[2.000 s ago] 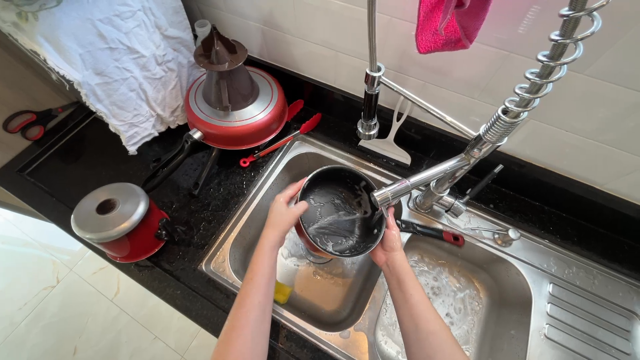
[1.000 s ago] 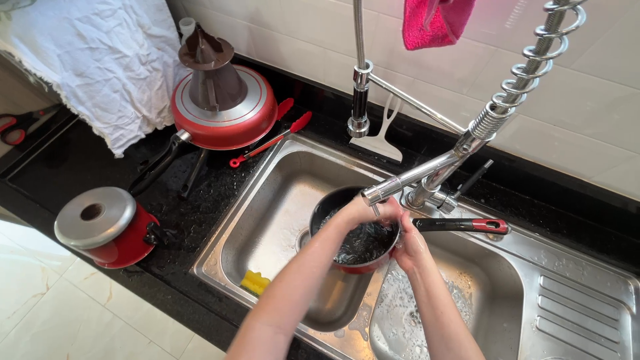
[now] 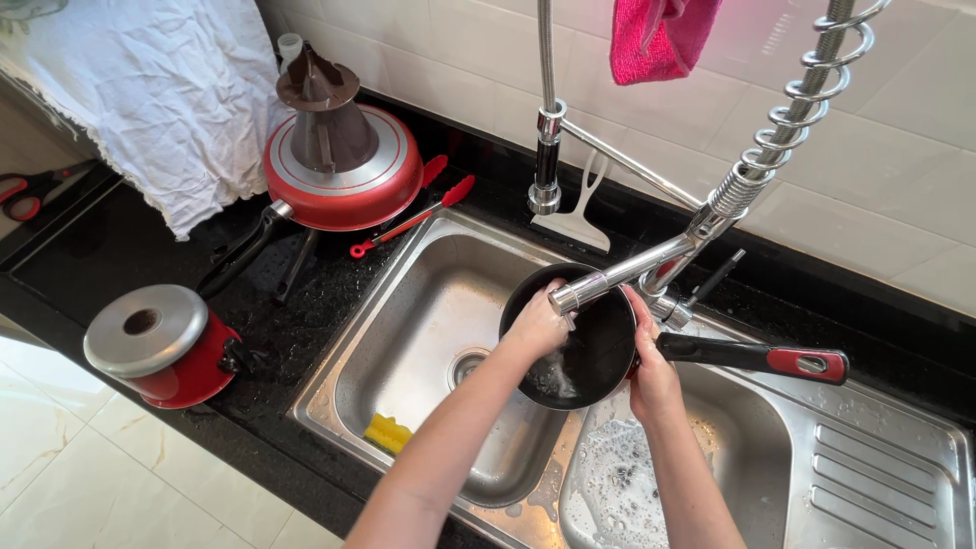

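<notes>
A dark-lined saucepan (image 3: 591,358) with a black and red handle is held over the divider of the double steel sink, under the faucet spout (image 3: 579,293). My right hand (image 3: 654,358) grips its right wall beside the handle, fingers on the rim. My left hand (image 3: 543,324) reaches inside the pan near the far left wall; its fingertips are partly hidden by the spout. Some water lies in the pan. Below, a yellow sponge (image 3: 387,433) rests in the left basin (image 3: 412,305), and suds (image 3: 618,480) cover part of the right basin.
On the black counter stand an upturned red frying pan (image 3: 343,198) with a brown juicer cone (image 3: 332,137) on it, red tongs (image 3: 415,217), a red pot (image 3: 187,366) and a white cloth (image 3: 152,99). A white squeegee (image 3: 576,221) lies behind the sink. The spring faucet hose (image 3: 793,122) rises at right.
My right hand has moved along the pan's outer wall, while my left hand has shifted toward its left inside. The pan was tilted toward the camera two seconds ago, with both hands on its sides.
</notes>
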